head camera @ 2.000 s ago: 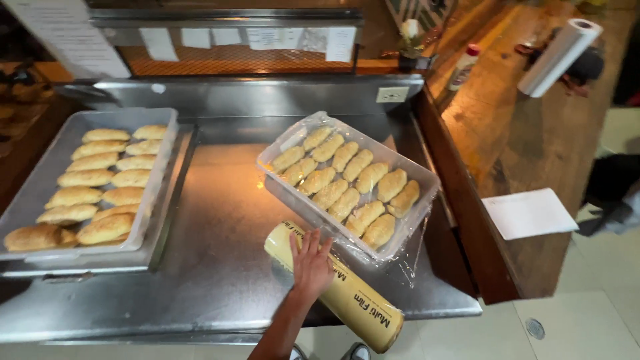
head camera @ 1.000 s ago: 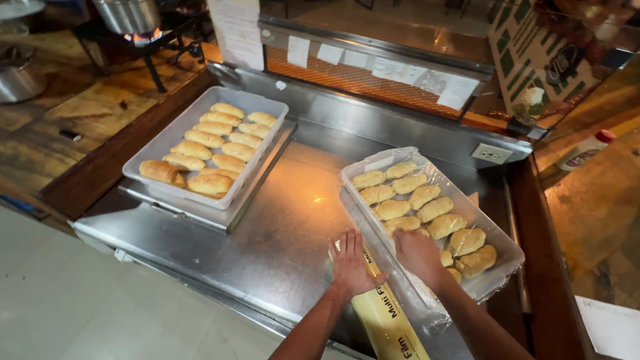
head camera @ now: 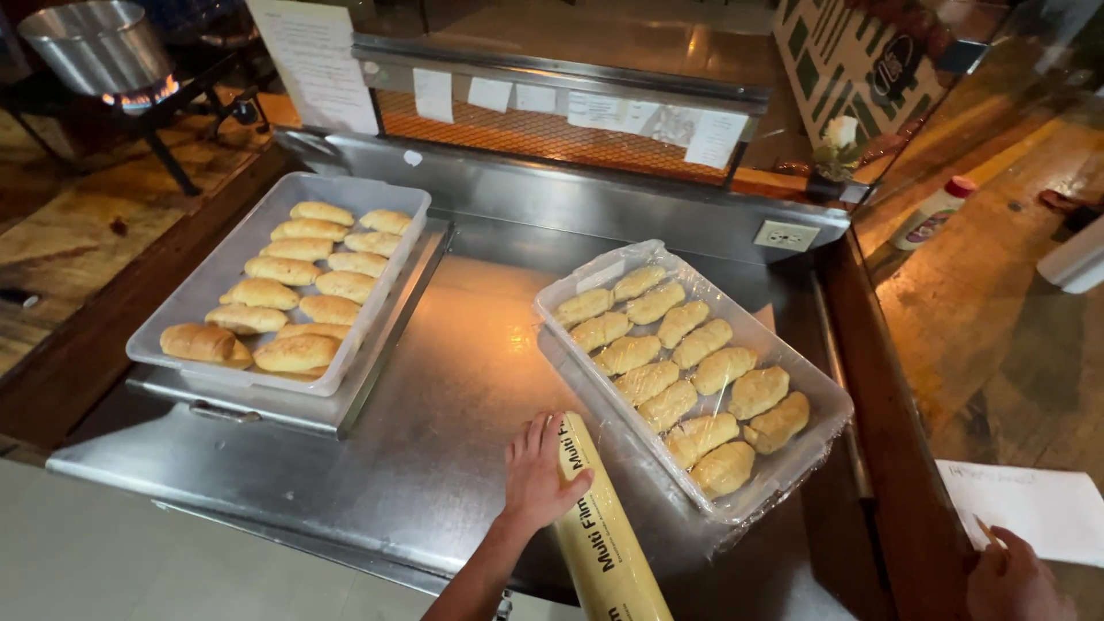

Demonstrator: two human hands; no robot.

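My left hand grips the upper end of a long yellow Multi Film package, fingers on its left side and thumb across its top. Right of it, a clear plastic tray of bread rolls stands at a slant under clinging plastic film, which hangs in creases over the near edge. My right hand, partly cut off at the lower right, holds what looks like a pencil by a sheet of paper with writing. At left, an uncovered plastic tray holds browned rolls.
The left tray rests on a metal pan on the steel counter. Wooden ledges border both sides. A metal pot stands over a burner flame. A red-capped bottle and white roll lie at right.
My right hand has left the film-covered tray and moved right to the paper, now with a pencil-like thing in it. My left hand is still on the yellow package.
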